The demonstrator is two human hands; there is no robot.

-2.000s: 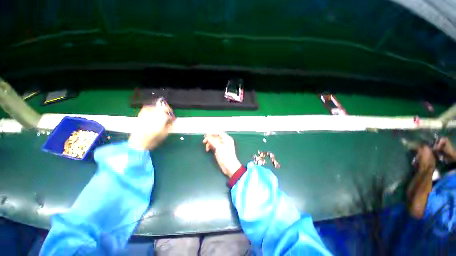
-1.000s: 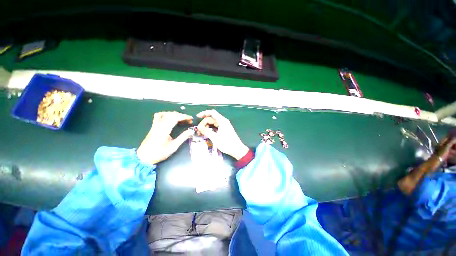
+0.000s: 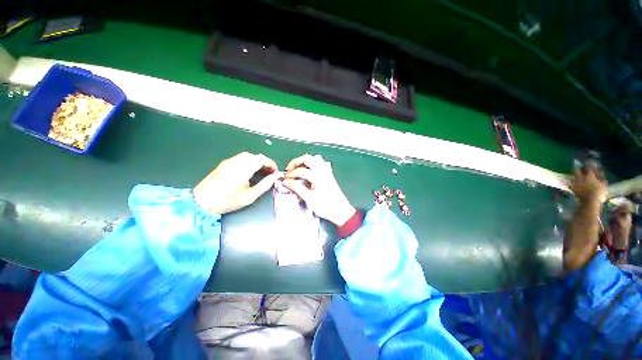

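A pale phone housing (image 3: pixel 299 235) with pinkish edges lies on the dark-green bench in front of me, its long side pointing away from me. My left hand (image 3: pixel 236 184) is at its far end, thumb and fingertips together at its left corner. My right hand (image 3: pixel 317 186) covers the right part of the same end, fingers bent and pinched close to the left fingertips. The fingertips hide that end, and any small part between them cannot be made out. A pile of small coppery components (image 3: pixel 391 200) lies right of my right hand.
A blue parts bin (image 3: pixel 109 91) with pale bits stands at left. A white rail (image 3: pixel 232 112) separates bench and green belt. The belt carries a black tray (image 3: pixel 303 69) with a phone on it, and another phone (image 3: pixel 505 136). Another person's hand (image 3: pixel 588 184) is at right.
Since two seconds ago, my left hand has come back from the rail, and the housing now lies on the bench. Both hands have met at its far end. The view has shifted and tilted.
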